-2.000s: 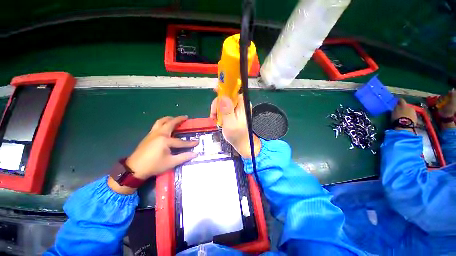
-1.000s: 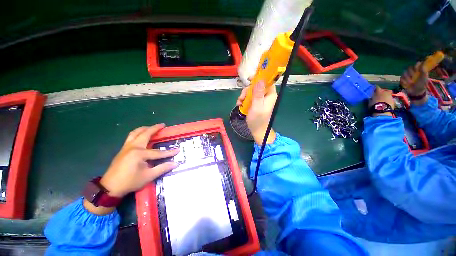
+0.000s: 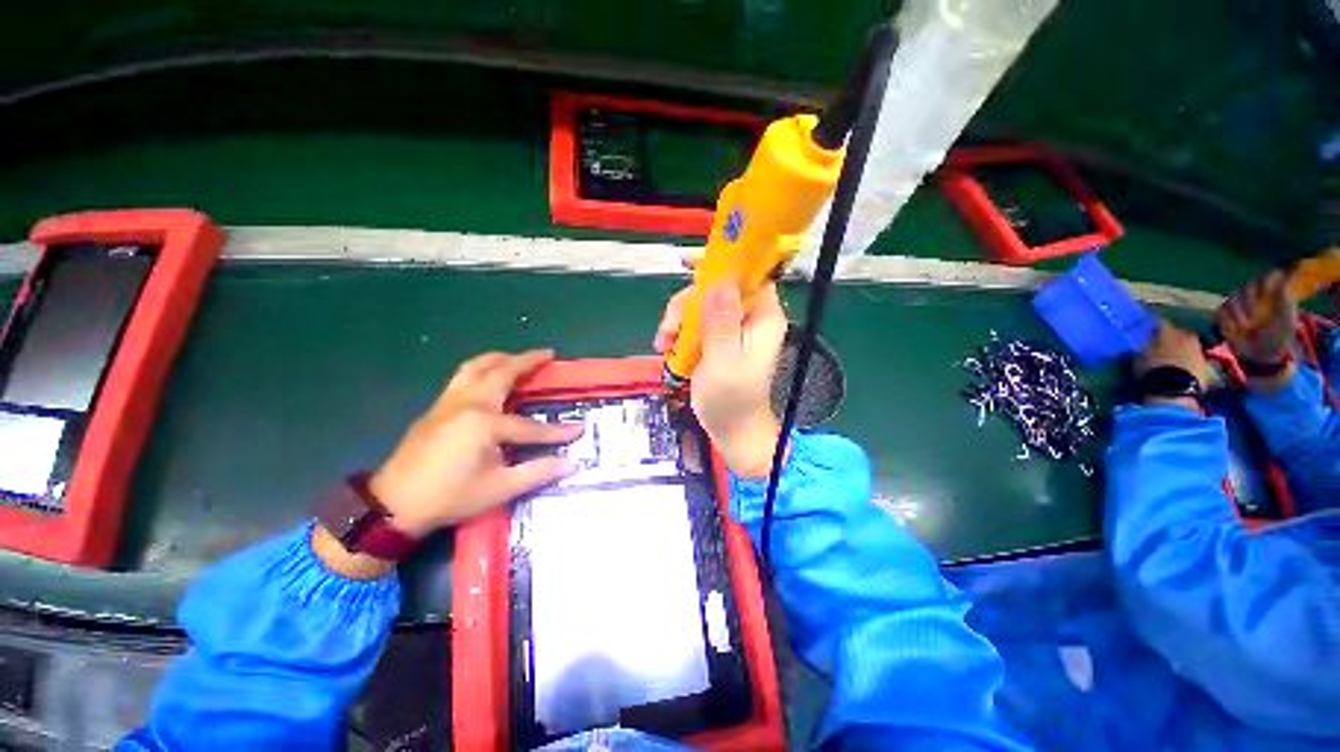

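An open-backed tablet [image 3: 617, 588] with a large pale rectangle lies in a red frame [image 3: 482, 632] in front of me. My right hand [image 3: 730, 360] grips a yellow-orange electric screwdriver [image 3: 757, 206], tilted, its dark tip at the top right corner area of the tablet. Whether the tip touches is too small to tell. My left hand [image 3: 473, 448] rests spread over the frame's top left corner, its fingertips on the circuit board [image 3: 625, 438]. I see nothing held in it.
A round dark dish [image 3: 817, 385] sits right of the screwdriver, partly hidden by hand and cord. Loose small parts [image 3: 1033, 397] and a blue bin [image 3: 1095, 309] lie further right, beside another worker's arms. Another framed tablet [image 3: 110, 397] is at left; two lie behind the pale rail [image 3: 426, 247].
Since one second ago, my right hand has brought the screwdriver from the round dish back to the tablet's upper right. My left hand stays on the tablet. The whole view has shifted.
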